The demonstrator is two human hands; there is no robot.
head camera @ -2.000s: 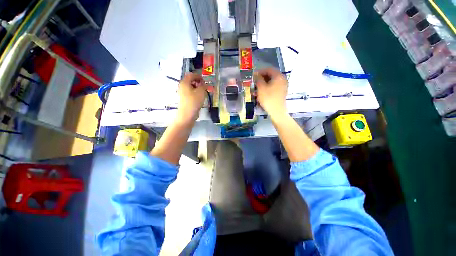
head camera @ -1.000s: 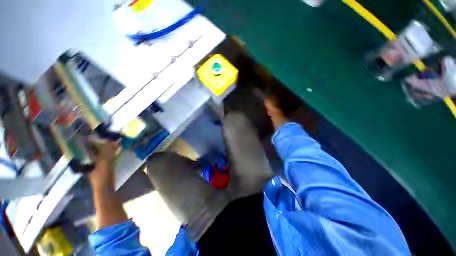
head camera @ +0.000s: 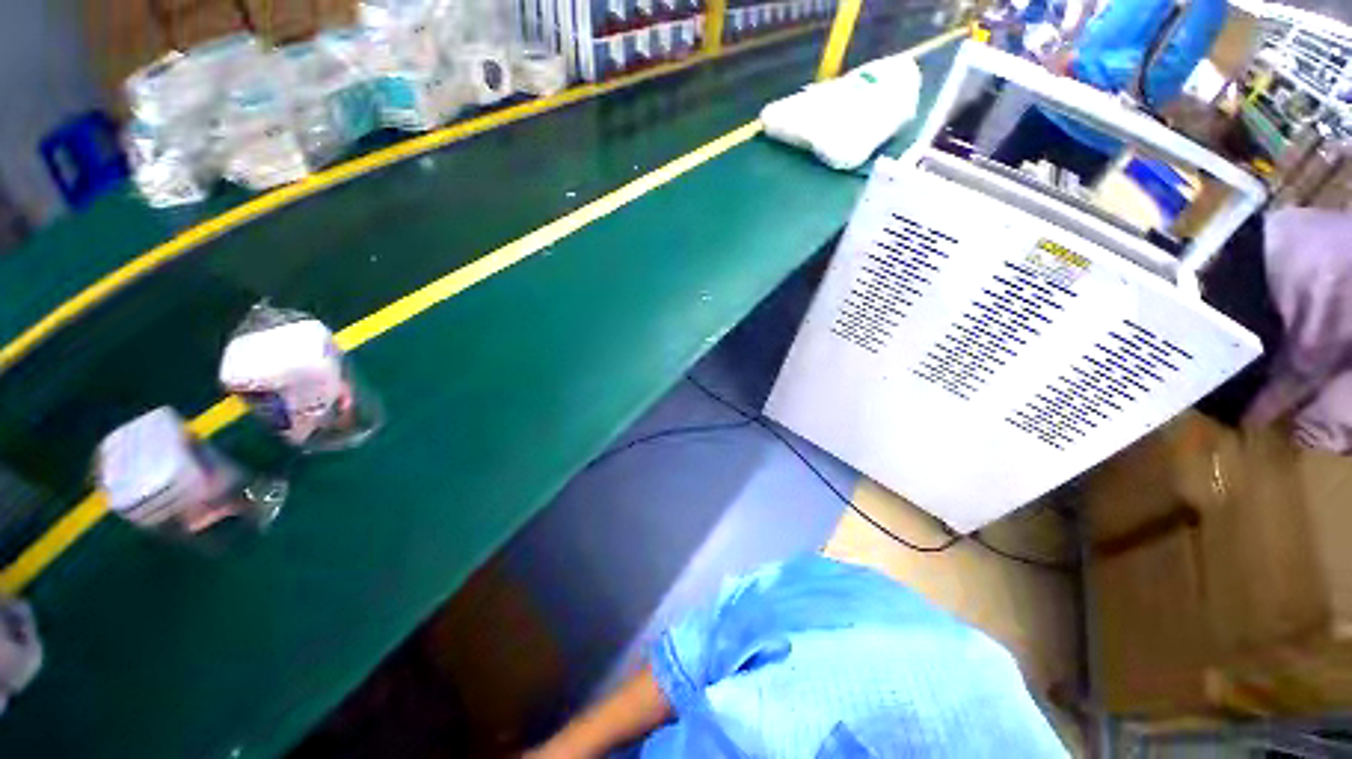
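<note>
Two clear plastic packs with whitish-pink contents, one pack (head camera: pixel 289 371) and another pack (head camera: pixel 171 472), lie apart on the green conveyor belt (head camera: pixel 489 386) at the left. Part of a third pack (head camera: pixel 15 650) shows at the left edge. They are slightly blurred. My right arm, in a blue sleeve, enters at the bottom; its bare forearm runs to the bottom edge, where my right hand is cut off. My left hand is out of the picture.
Bagged white-teal packs (head camera: pixel 319 104) are heaped beyond the belt. A white bag (head camera: pixel 848 111) lies farther along it. A white vented cabinet (head camera: pixel 993 319) stands right of the belt, with black cables on the floor. Cartons (head camera: pixel 1216 571) and other people are at the right.
The view has swung right, away from the press table to the conveyor. My left hand, the press and the button boxes have left the picture. My right hand has left it at the bottom.
</note>
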